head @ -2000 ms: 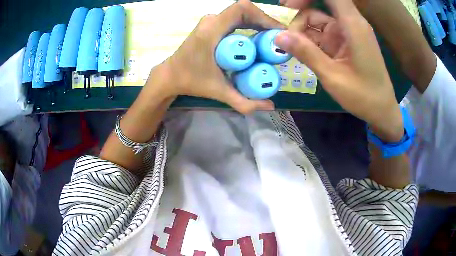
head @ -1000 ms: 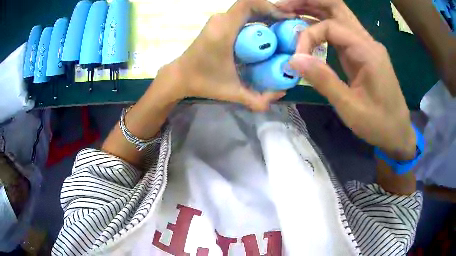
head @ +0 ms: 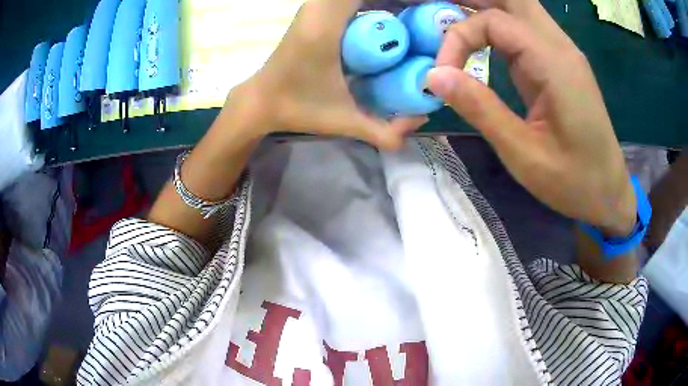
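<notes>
My left hand [head: 290,87] is wrapped around three light-blue handle units, their flat ends facing me. The upper left handle unit [head: 375,41] shows a small dark slot and tiny print. The upper right handle unit [head: 430,29] has a round label sticker [head: 449,18] on its end. The thumb and forefinger of my right hand [head: 528,98] are pinched at the end face of the lower handle unit [head: 400,83]. The fingertips cover part of that face, and whether a label is between them cannot be seen.
Several blue handle units [head: 124,49] lie in a row at the left on a pale-yellow label sheet [head: 226,45] and the dark-green table [head: 603,90]. A white pad [head: 15,139] is at the left edge. Another sheet [head: 620,13] and blue units [head: 658,15] lie far right. A person's arm [head: 671,185] shows right.
My right thumb and forefinger have moved from the upper right unit to the lower one. A round label now shows on the upper right unit. The neighbouring arm has drawn back from the table.
</notes>
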